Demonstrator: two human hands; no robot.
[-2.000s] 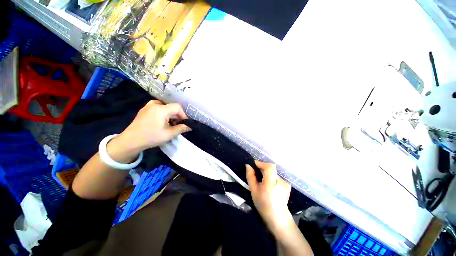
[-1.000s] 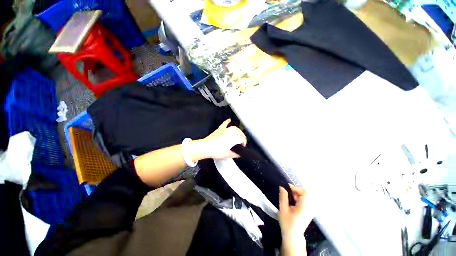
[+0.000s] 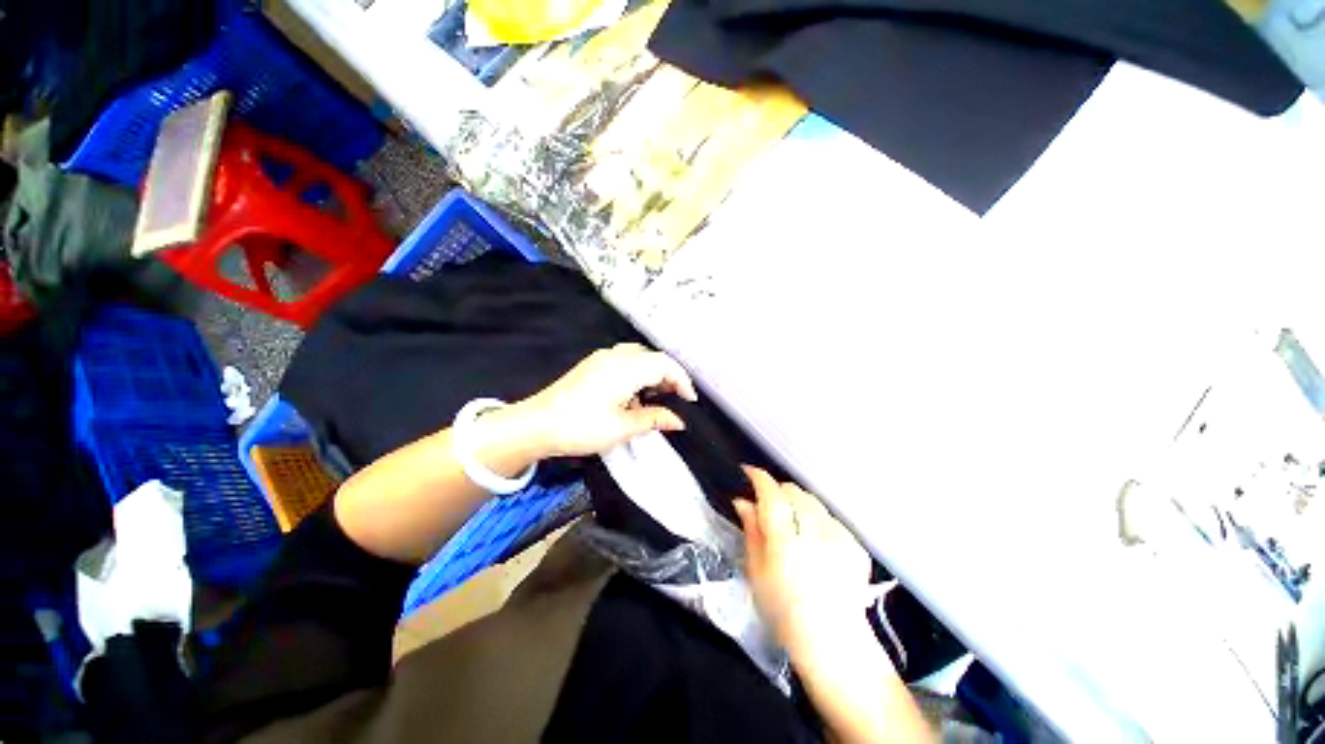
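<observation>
A black garment panel with a white strip along it lies over the lap, beside the table's front edge. My left hand, with a white bracelet on the wrist, pinches the cloth at its upper left end. My right hand holds the same cloth further right and lower, its fingertips partly hidden in the fabric. More black cloth spreads left of my left hand over a blue crate. Part of the strip lies under crumpled clear film in the lap.
Black panels lie at the back of the white table. A film-wrapped tan package and yellow tape lie at its left. The machine's needle area is at right. A red stool and blue crates stand on the floor.
My hands have moved closer together along the cloth, and less of the white strip shows between them. The head view has shifted. Both hands still hold the cloth.
</observation>
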